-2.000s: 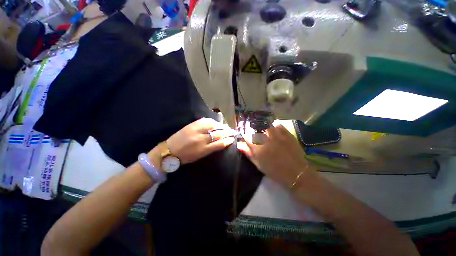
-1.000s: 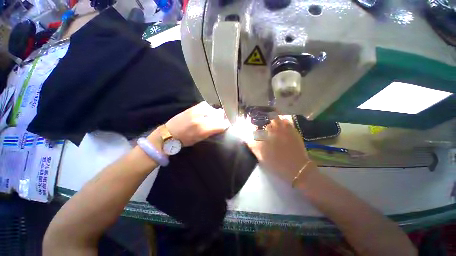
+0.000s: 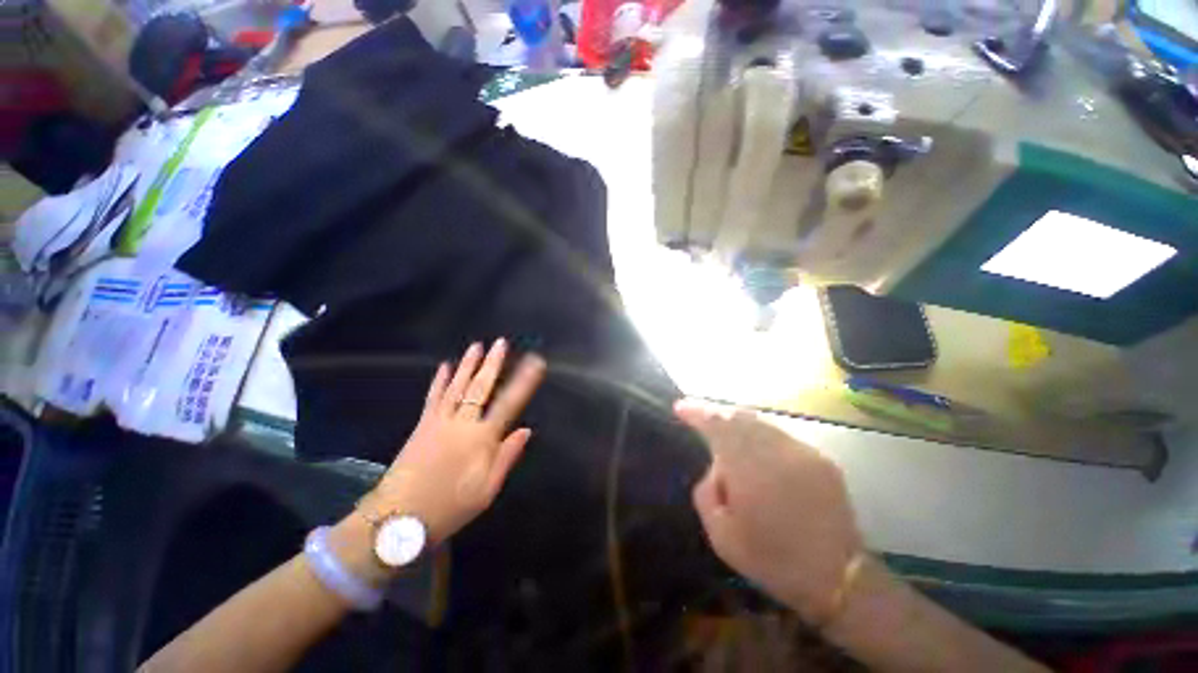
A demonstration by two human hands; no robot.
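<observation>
Black fabric [image 3: 434, 224] lies across the tabletop left of the sewing machine [image 3: 841, 171] and hangs over the front edge. My left hand [image 3: 470, 440] lies flat on it with fingers spread, holding nothing. My right hand [image 3: 775, 506] is at the fabric's right edge, fingers curled; whether it pinches the fabric is hard to tell. Both hands are in front of the machine head, away from the needle area, which is washed out by the bright lamp.
A smartphone [image 3: 879, 327] and a blue pen-like tool [image 3: 899, 392] lie right of the needle area. Flattened white packaging [image 3: 151, 348] is at left. A red plastic item [image 3: 623, 32] stands behind. The green ruled edge [image 3: 972, 586] runs along the front.
Both hands have moved away from the needle toward me, and my left hand has opened. The fabric has come out from the needle area. The view has shifted left.
</observation>
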